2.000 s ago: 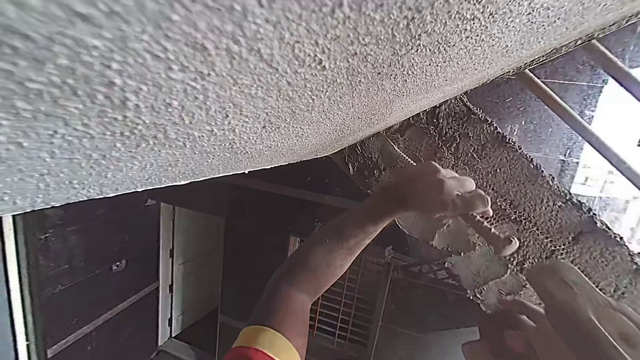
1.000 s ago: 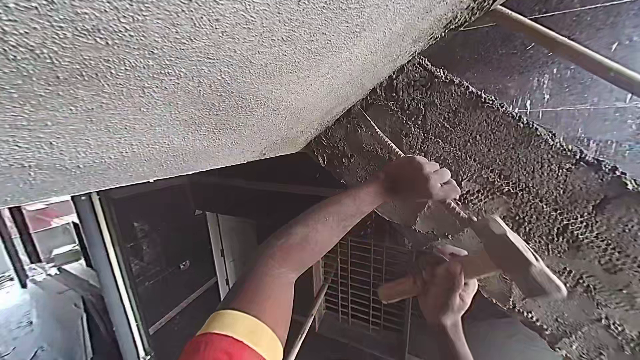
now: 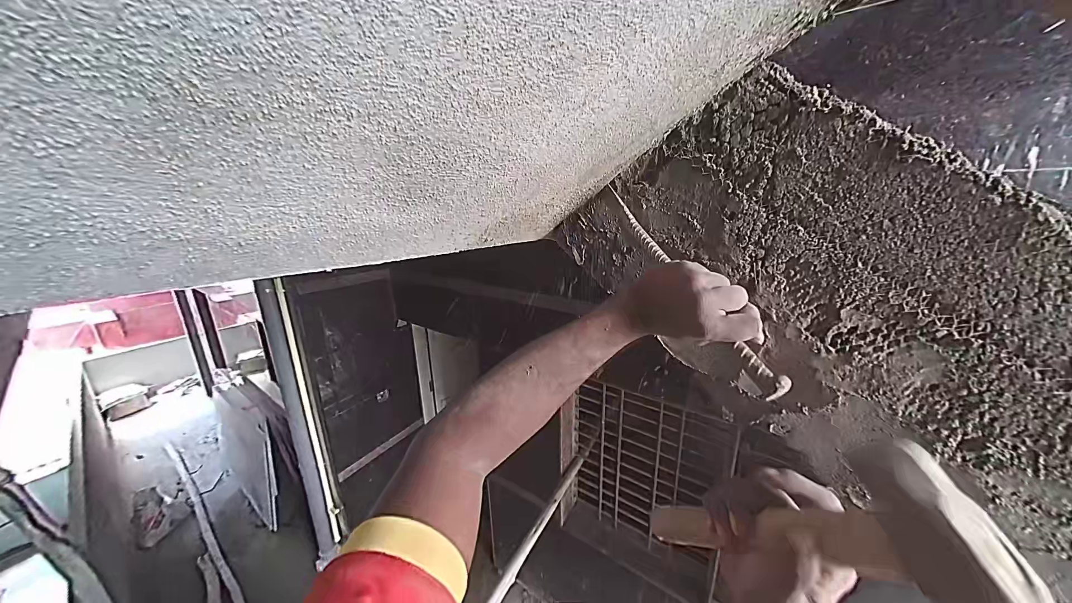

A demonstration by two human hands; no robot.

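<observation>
My left hand, at the end of a raised arm with a red and yellow sleeve, grips a ribbed steel bar. The bar's upper end meets the edge of the rough grey surface overhead, and its hooked lower end points down to the right. At the lower right my right hand is closed around the wooden handle of a hammer, whose blurred head lies right of the hand, below the hook and apart from it.
A rough plastered surface slopes overhead. Coarse mortar with mesh covers the slope at right. Below are a metal grille, a slanted pole, an upright post and leaning boards on a littered floor.
Two seconds ago my right hand and the hammer were blurred close to the bar's hooked end; now they are lower and apart from it. My left hand stays on the bar. The view has shifted.
</observation>
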